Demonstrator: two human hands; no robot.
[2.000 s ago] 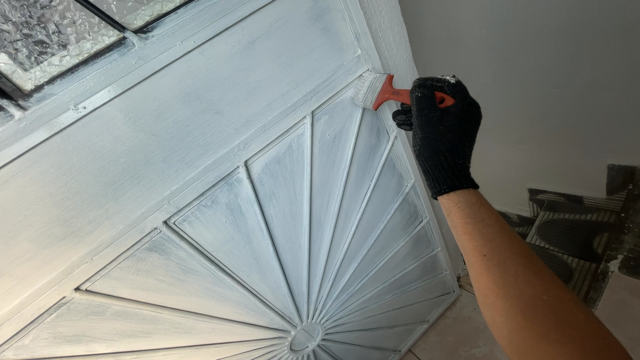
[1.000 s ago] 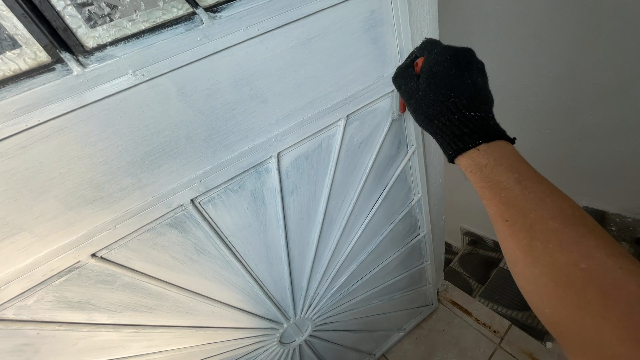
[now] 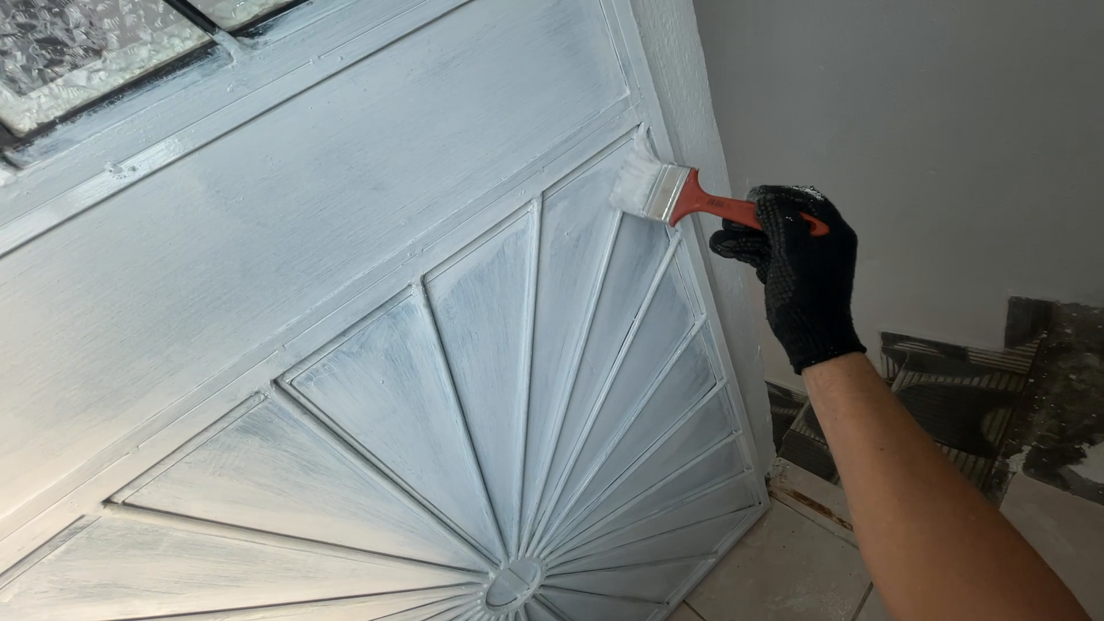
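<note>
My right hand (image 3: 798, 272), in a black knit glove with white paint specks, grips the red handle of a flat paintbrush (image 3: 711, 205). The brush's white, paint-loaded bristles touch the upper right corner of a sunburst relief on a door panel (image 3: 466, 371). Raised ribs fan out there from a small oval boss (image 3: 514, 584). Thin, streaky white paint covers the panel, with bluish-grey showing through in places. My left hand is out of view.
Textured glass (image 3: 78, 52) with dark, paint-smeared bars fills the upper left. A door frame (image 3: 690, 112) and grey wall (image 3: 897, 155) stand to the right. Below the wall are dark patterned tiles (image 3: 957, 401) and pale floor tiles (image 3: 776, 561).
A second ago my right hand was turned over the brush and mostly hid it; now the wrist has turned and the whole brush shows at the sunburst's corner. The view has shifted.
</note>
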